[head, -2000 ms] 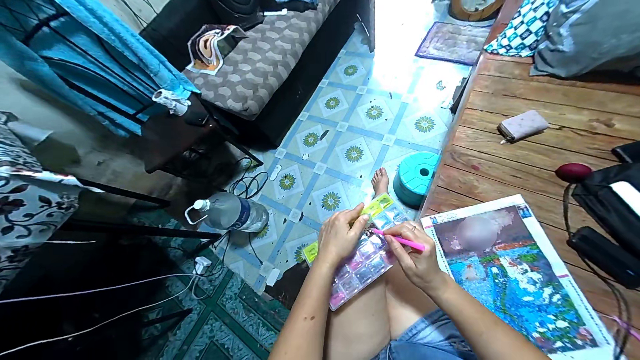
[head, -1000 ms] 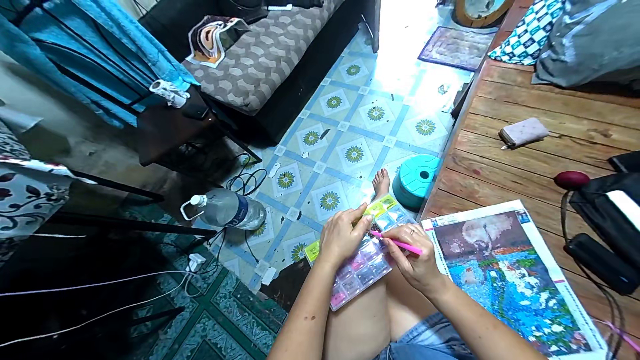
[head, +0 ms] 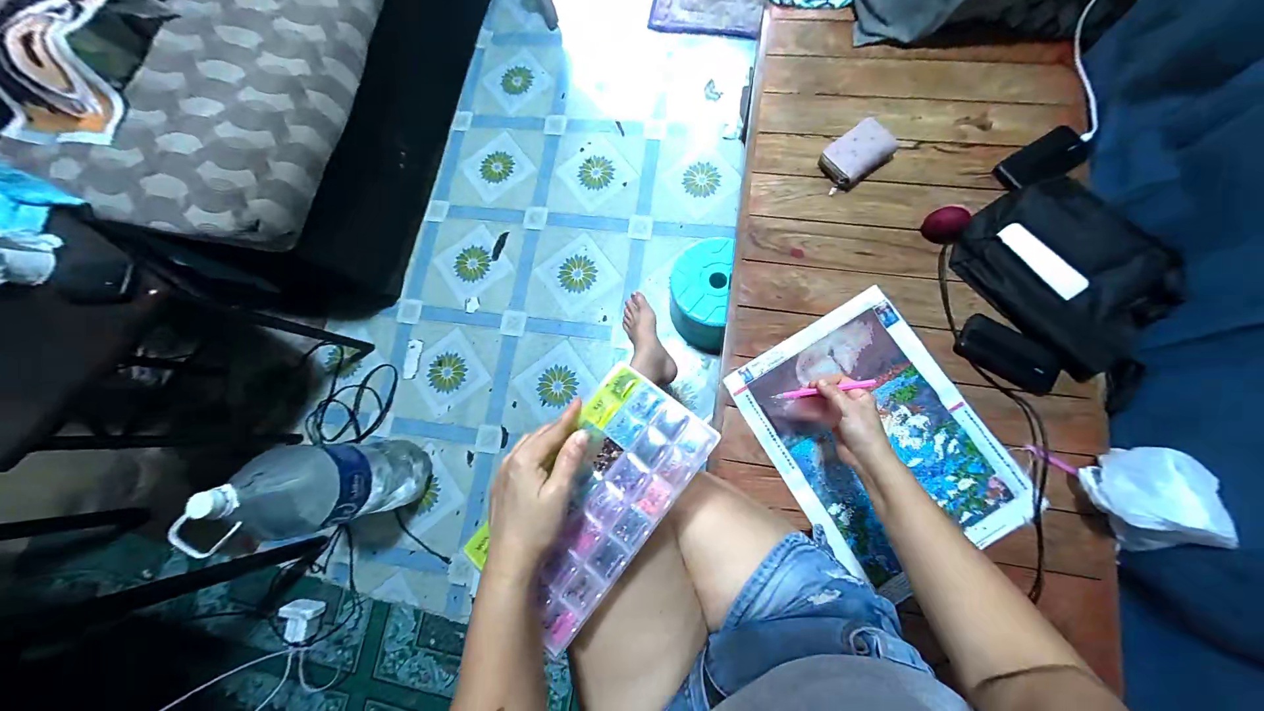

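A clear plastic compartment case (head: 642, 474) with many small lidded cells of coloured beads and yellow labels lies tilted over my thigh. My left hand (head: 538, 479) grips its left side, thumb on top near a cell of dark beads. Between the fingers of my right hand (head: 849, 410) is a pink pen-shaped applicator (head: 825, 390), pointing left above a partly covered diamond painting canvas (head: 948, 434). The canvas, with a moon and blue and white flowers, lies on the wooden platform, partly hidden under my right forearm.
On the wooden platform (head: 810, 232) are a small pouch (head: 859, 153), a black bag (head: 1066, 276), a black case (head: 1007, 353), cables and a white plastic bag (head: 1160, 499). A turquoise round stool (head: 701, 294) stands beside it. A large water bottle (head: 306, 486) and cords are at left.
My right hand has moved right with the pink applicator, from over the case to above the canvas. My left hand stays on the case. The view has shifted right.
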